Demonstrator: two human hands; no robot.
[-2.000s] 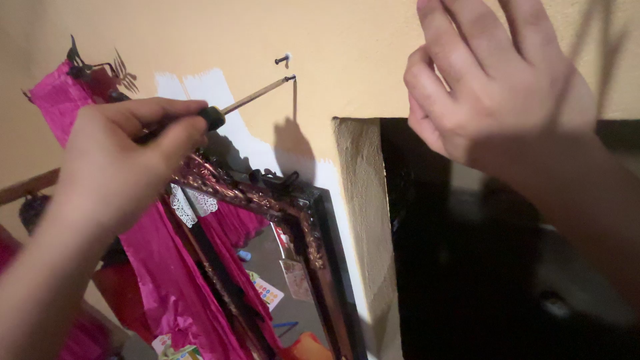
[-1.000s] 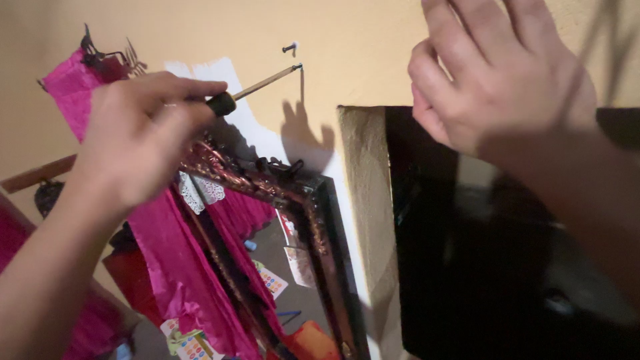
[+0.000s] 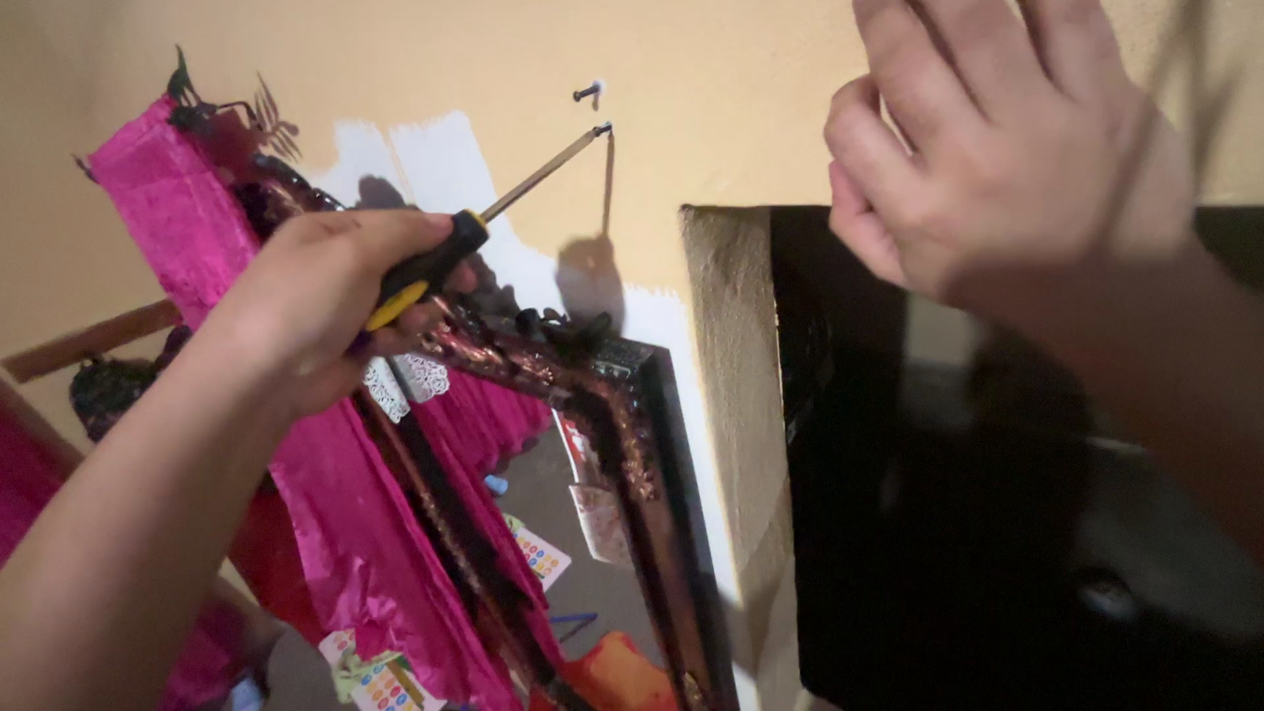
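My left hand (image 3: 326,296) is closed around the black and yellow handle of a screwdriver (image 3: 538,185), whose shaft slants up to the right. Its tip meets a small screw (image 3: 604,128) in the beige wall. Just above that, a second screw (image 3: 587,93) sticks out of the wall. On the right, my right hand (image 3: 987,148) is raised in front of the wall with its fingers bent; it touches no tool, and whether its fingertips rest on the wall cannot be told.
Below the screws stands an ornate dark mirror frame (image 3: 632,434) with magenta cloth (image 3: 346,533) draped over it. A wooden rod (image 3: 94,341) is at the left. A wall recess with a dark glossy panel (image 3: 938,513) lies at the lower right.
The left hand has turned and its grip on the screwdriver has shifted, so more of the handle shows. The tip stays at the lower screw. The right hand keeps nearly the same pose.
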